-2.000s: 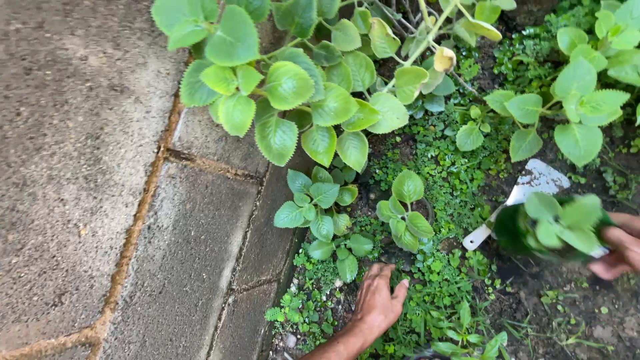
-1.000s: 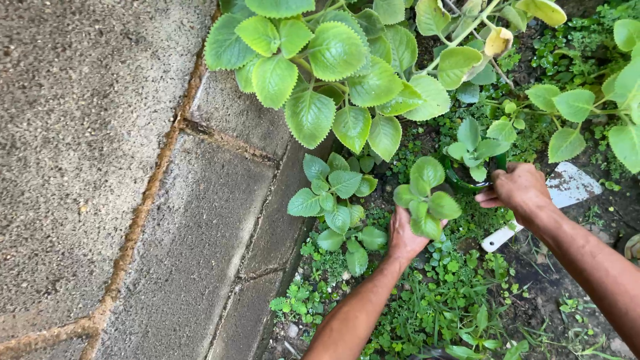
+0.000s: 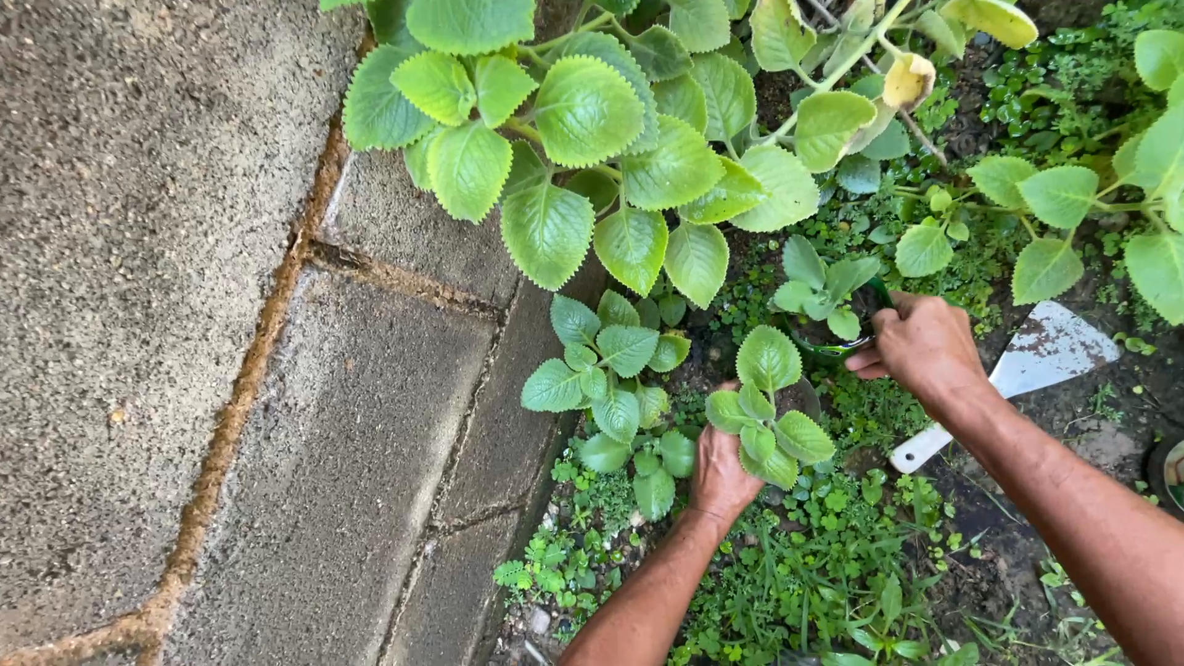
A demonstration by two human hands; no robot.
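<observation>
My right hand grips the rim of a green pot that holds soil and a small plant with thick green leaves. To its lower left, my left hand is at a second small leafy plant; a dark rounded rim shows behind its leaves, and the leaves partly hide my fingers. A putty knife with a soil-stained metal blade and white handle lies on the ground, partly under my right forearm.
A concrete block wall fills the left side. Large serrated-leaf plants overhang at the top, and a low leafy plant grows beside the wall. Small weeds cover the soil. A round container shows at the right edge.
My right hand has brought the green pot leftward, from beside the putty knife to near the second plant. My left hand has moved from the weeds to that plant.
</observation>
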